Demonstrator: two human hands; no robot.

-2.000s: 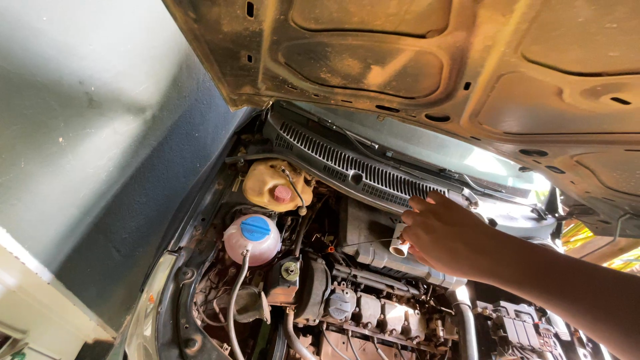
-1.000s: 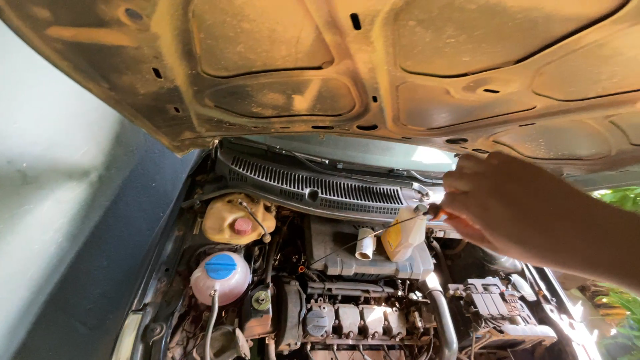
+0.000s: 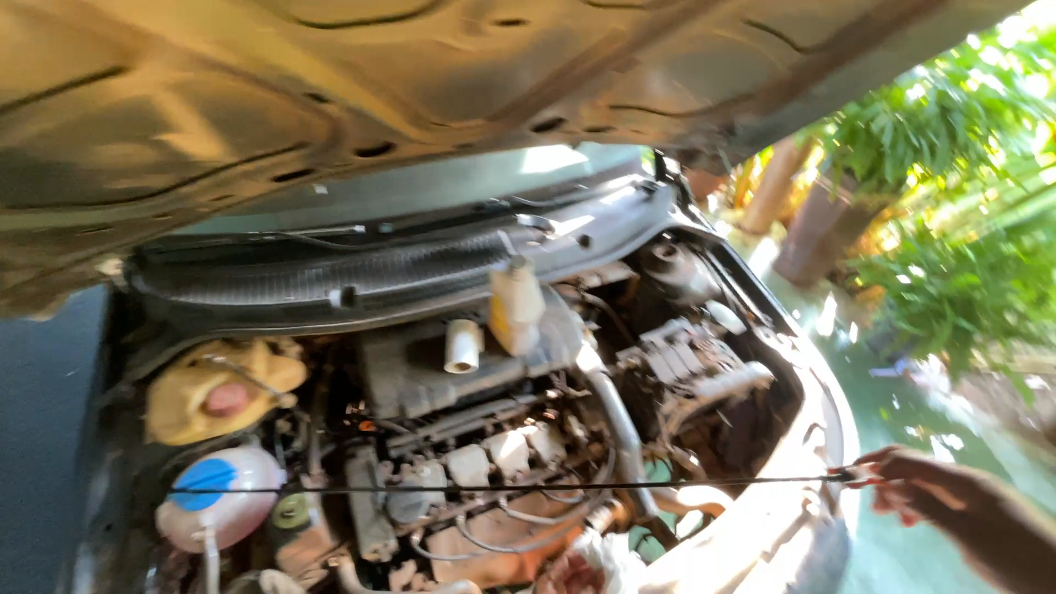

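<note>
My right hand (image 3: 932, 487) is at the lower right, fingers closed on the handle end of a long thin dark dipstick (image 3: 660, 484). The dipstick runs almost level across the view, over the engine, to the blue cap of a pinkish coolant reservoir (image 3: 256, 495). At the bottom edge part of my left hand (image 3: 569, 573) shows, holding a crumpled white cloth (image 3: 610, 561); most of that hand is cut off. A yellowish-white plastic bottle (image 3: 518, 309) and a hollow white cylinder (image 3: 464, 346) stand on the black engine cover (image 3: 412, 371).
The raised hood (image 3: 462, 74) spans the top. A yellowed fluid tank (image 3: 223, 392) is at left, a battery-side cluster of parts (image 3: 676, 355) at right, with a metallic pipe (image 3: 619, 421) between it and the engine. Green plants (image 3: 932, 165) grow beyond the right fender.
My right hand has moved right and down from above the engine, and the dipstick now stretches across it. My left hand with the cloth has come into view. The view has swung right.
</note>
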